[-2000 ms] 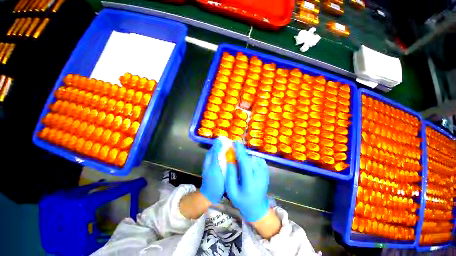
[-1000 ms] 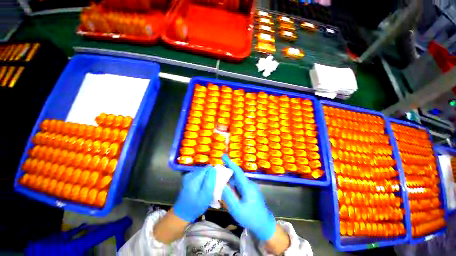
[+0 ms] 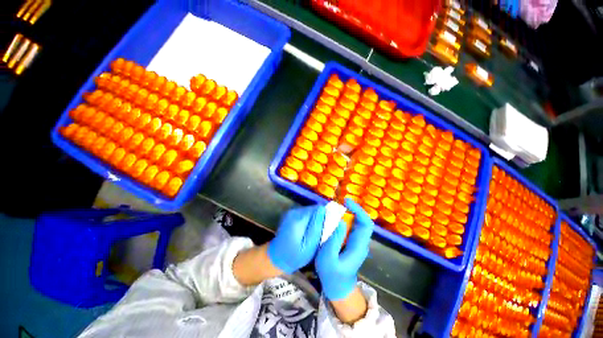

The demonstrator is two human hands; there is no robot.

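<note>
My left hand (image 3: 297,239) and my right hand (image 3: 344,251), both in blue gloves, meet at the near edge of the main blue tray (image 3: 278,173). My left hand holds a folded white cloth (image 3: 332,219). My right hand's thumb and fingers are around a small orange part (image 3: 348,223), mostly hidden by the fingers and the cloth. The main tray holds many rows of glossy orange parts (image 3: 397,158), with a narrow gap at its left-centre.
The left tray (image 3: 261,69) is partly filled, with a white sheet (image 3: 205,53) showing. Right-hand trays (image 3: 554,264), a wipe stack (image 3: 519,135), a crumpled wipe (image 3: 440,79), a red tray (image 3: 390,23) and loose parts (image 3: 479,46) lie around. A blue stool (image 3: 73,247) stands below left.
The view has turned and shifted, so the trays appear tilted. The hands stay together at the main tray's near edge. The orange part now shows between the right fingers beside the cloth.
</note>
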